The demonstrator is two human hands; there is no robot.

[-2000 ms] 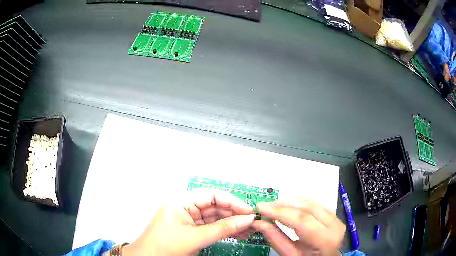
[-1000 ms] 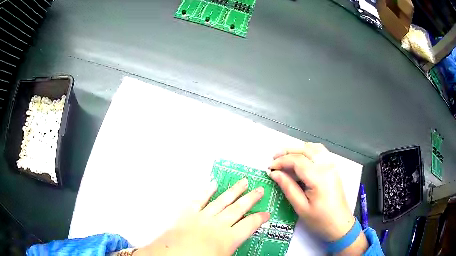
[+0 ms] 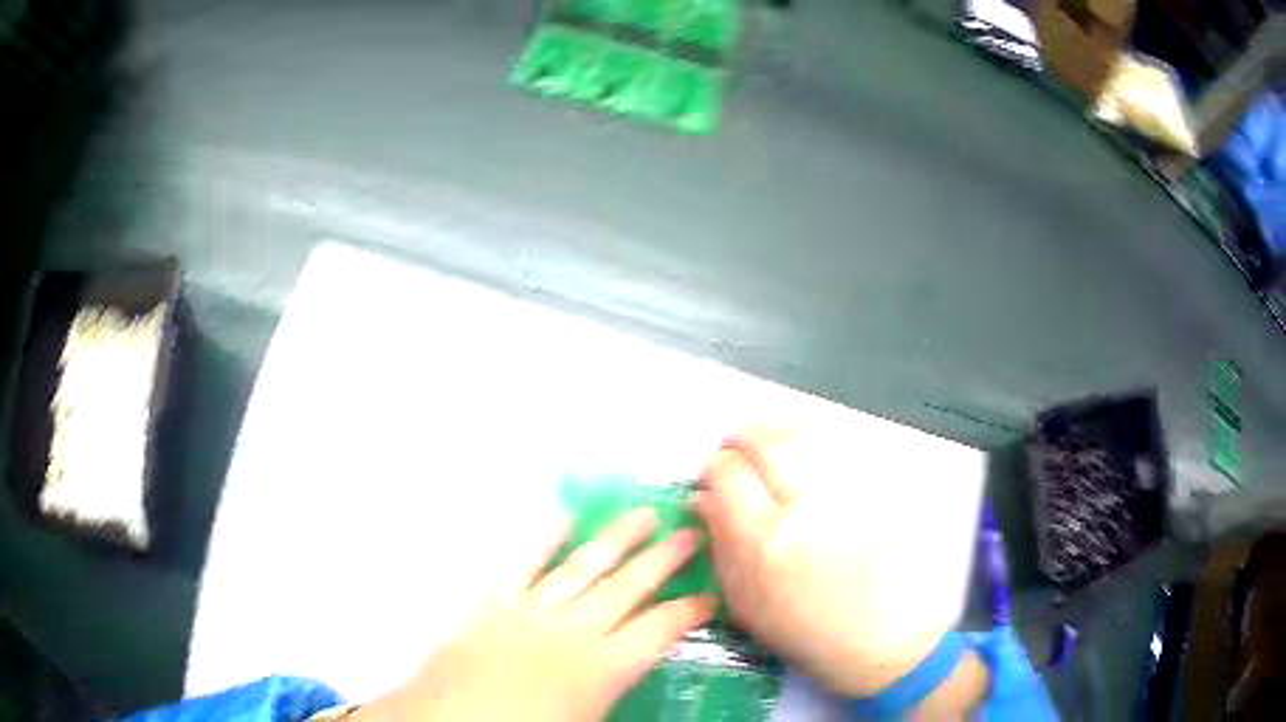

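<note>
A green circuit board panel point(image 3: 712, 694) lies on the white sheet point(image 3: 409, 423) at the bottom middle, partly covered by my hands and blurred. My left hand point(image 3: 571, 628) lies flat on the panel with its fingers spread, holding nothing. My right hand point(image 3: 790, 564), with a blue band on its wrist, is at the panel's upper edge with its fingertips together. Whether a small part is between those fingertips cannot be seen through the blur.
A black bin of pale parts point(image 3: 106, 409) is at the left. A black bin of dark parts point(image 3: 1097, 487), a blue-purple pen point(image 3: 996, 564) and a short blue cap point(image 3: 1063, 645) are at the right. Other green boards lie at the top point(image 3: 628, 64) and far right point(image 3: 1226, 420).
Since one second ago my right hand has shifted slightly left along the panel's upper edge, and its fingers have turned more upward. My left hand stays spread on the panel. The view has shifted and blurred.
</note>
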